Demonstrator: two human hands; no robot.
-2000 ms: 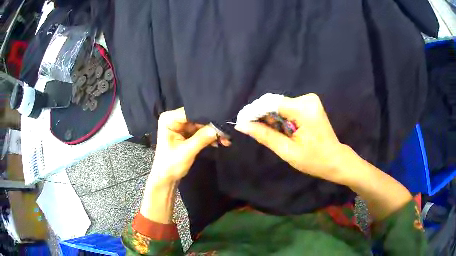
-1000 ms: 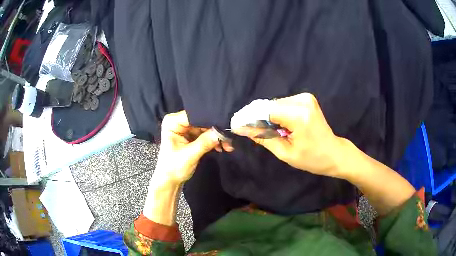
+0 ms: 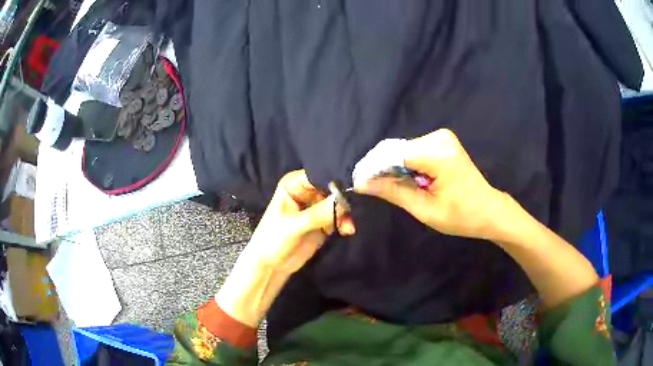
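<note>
A dark coat (image 3: 429, 78) fills the middle of the view and hangs down toward my lap. My left hand (image 3: 297, 221) pinches the coat's edge and a brown-grey button (image 3: 338, 199) at its fingertips. My right hand (image 3: 437, 186) is just right of the button, thumb and forefinger closed on a thin bright needle (image 3: 350, 189) whose end meets the button. Thread snips (image 3: 402, 174) with a pink part lie in my right palm. A white finger wrap (image 3: 379, 159) covers a right finger. The thread cannot be made out.
On the white table (image 3: 61, 207) at the left are a pile of buttons (image 3: 150, 107) on a black, red-rimmed tray (image 3: 132, 168), a clear plastic bag (image 3: 111, 64) and a white and black cylinder (image 3: 50, 123). Blue crates (image 3: 118, 339) stand low at both sides.
My left hand and the button have moved right and slightly down in the picture. My right hand has shifted slightly right. The table and its things also sit a little further right.
</note>
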